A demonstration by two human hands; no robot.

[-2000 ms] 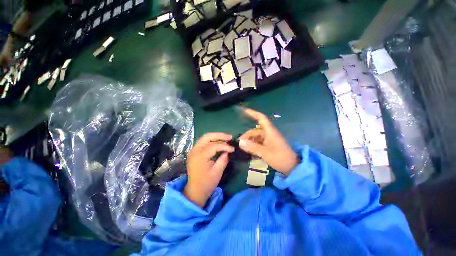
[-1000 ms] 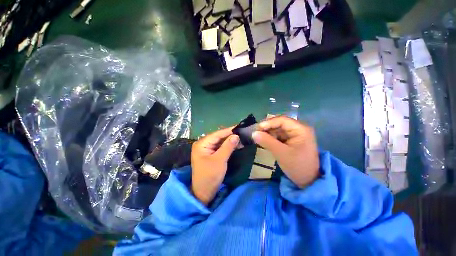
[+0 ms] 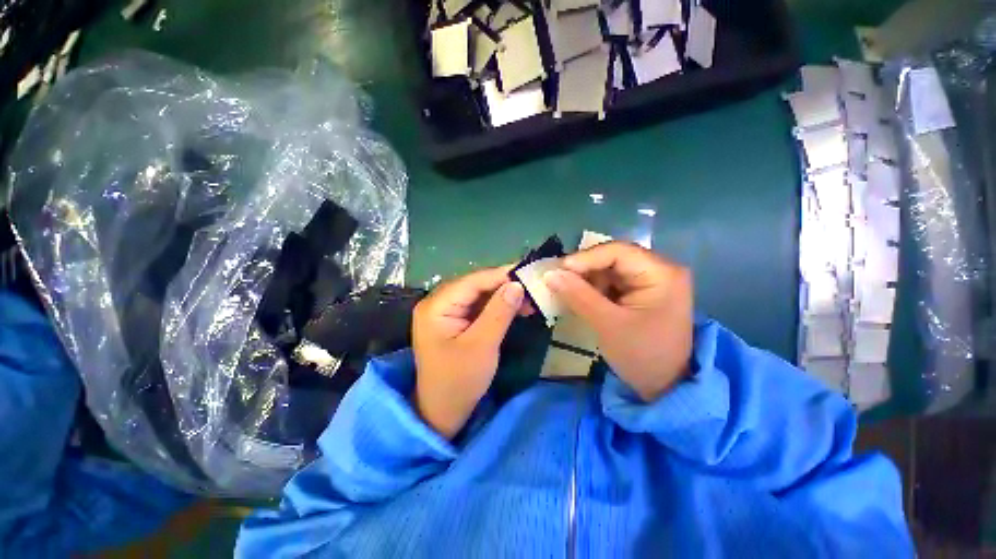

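Note:
My left hand [image 3: 464,339] pinches a small black part [image 3: 538,258] by its left edge, in front of my chest. My right hand [image 3: 633,311] pinches a pale square [image 3: 541,288] between thumb and forefinger. The pale square lies against the black part and covers much of it; whether it is stuck on cannot be told. More pale squares [image 3: 570,347] lie on the bench just below and behind my right hand, partly hidden by it.
A black tray [image 3: 470,156] heaped with pale pieces [image 3: 577,66] is at the top. A clear plastic bag [image 3: 109,218] with black parts [image 3: 328,229] is at left. Overlapping pale squares [image 3: 827,240] and a clear sleeve [image 3: 941,273] are at right. A blue sleeve [image 3: 33,382] shows at far left.
A pale face now shows at my fingertips where a dark grey one showed one second ago. Earlier my hands held a small dark piece with my right forefinger extended. The view has shifted closer.

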